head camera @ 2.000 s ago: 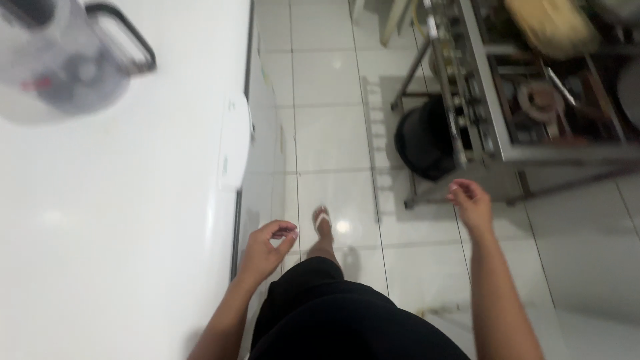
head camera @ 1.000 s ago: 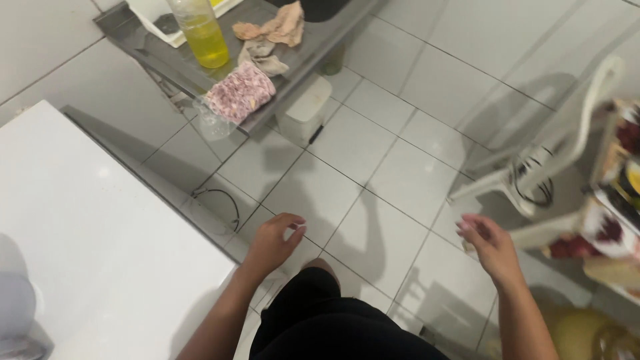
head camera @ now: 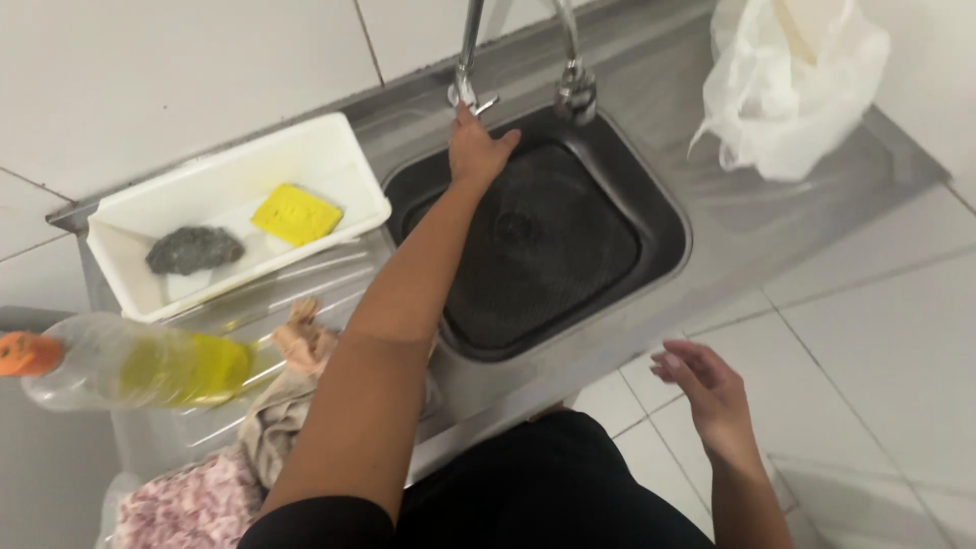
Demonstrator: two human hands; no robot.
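Observation:
My left hand (head camera: 479,150) reaches across the metal sink basin (head camera: 534,244) to the lever of a chrome tap (head camera: 463,88) at the wall. Its fingertips are at the tap and the thumb stands apart; whether they grip it, I cannot tell. My right hand (head camera: 705,385) hangs in front of the counter's front edge, fingers slightly bent, holding nothing. A second spout with a chrome head (head camera: 576,95) hangs over the back of the basin. Left of the basin, a white plastic tray (head camera: 358,164) holds a yellow sponge (head camera: 297,215) and a grey scouring pad (head camera: 194,250).
On the left stand a plastic bottle of yellow liquid (head camera: 183,368) with an orange cap, crumpled cloths (head camera: 278,415) and a bagged pink-and-white item (head camera: 191,503). A white plastic bag (head camera: 789,91) sits on the steel counter (head camera: 732,206) at the right.
The view has moved from the floor and white surface to the sink. My left hand has reached forward to the tap. My right hand is still held low and apart.

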